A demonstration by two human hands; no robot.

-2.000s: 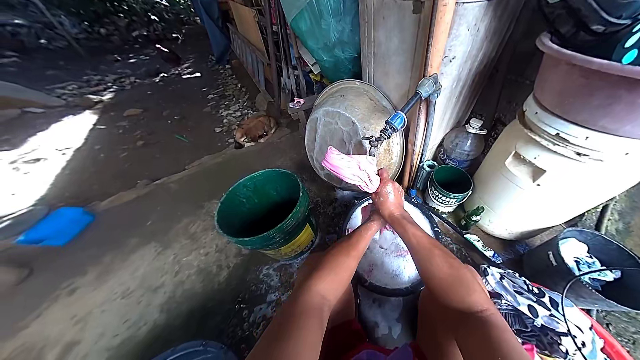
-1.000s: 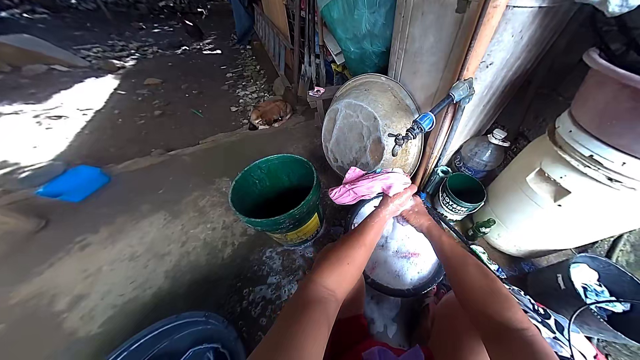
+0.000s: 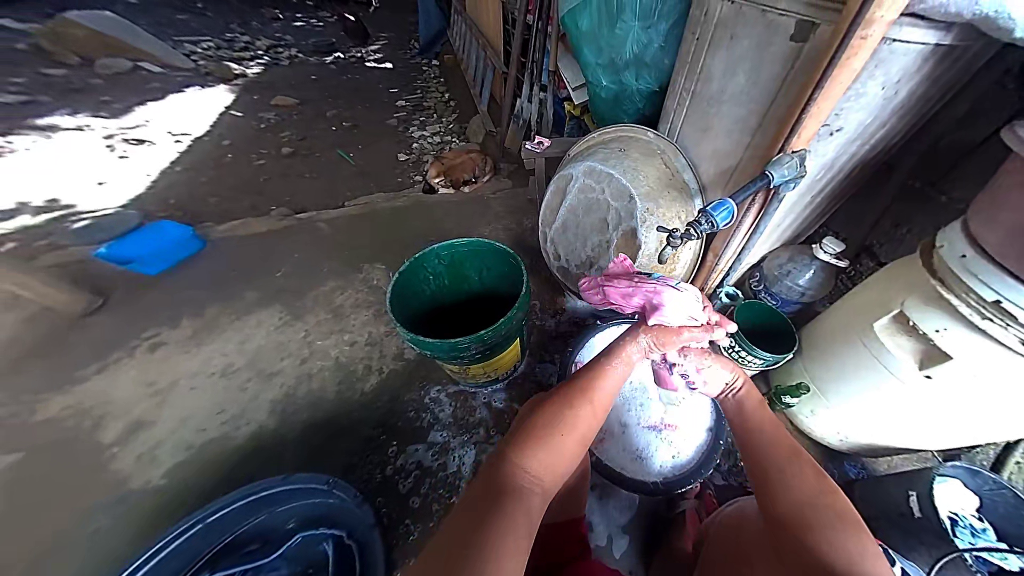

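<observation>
Pink wet cloth (image 3: 640,298) is bunched between my two hands, above the far edge of a dark basin (image 3: 708,472) filled with white suds (image 3: 656,424). My left hand (image 3: 676,338) lies across the cloth from the left. On its right, my right hand (image 3: 708,372) grips the lower part of the same cloth, and the fingers of both hands nearly meet. A tap (image 3: 680,236) on a pipe with a blue joint sticks out just beyond the cloth. Part of the cloth is hidden by my fingers.
A green bucket (image 3: 460,348) stands left of the basin, and a large metal basin (image 3: 620,200) leans behind the tap. To the right are a small green pail (image 3: 764,336), a plastic jug (image 3: 796,276) and a white drum (image 3: 904,360). A dog (image 3: 460,168) lies farther off.
Two seconds ago the hands were close together at the cloth's near end; now they are spread over it and more of the cloth lies bunched between them. The view has shifted somewhat.
</observation>
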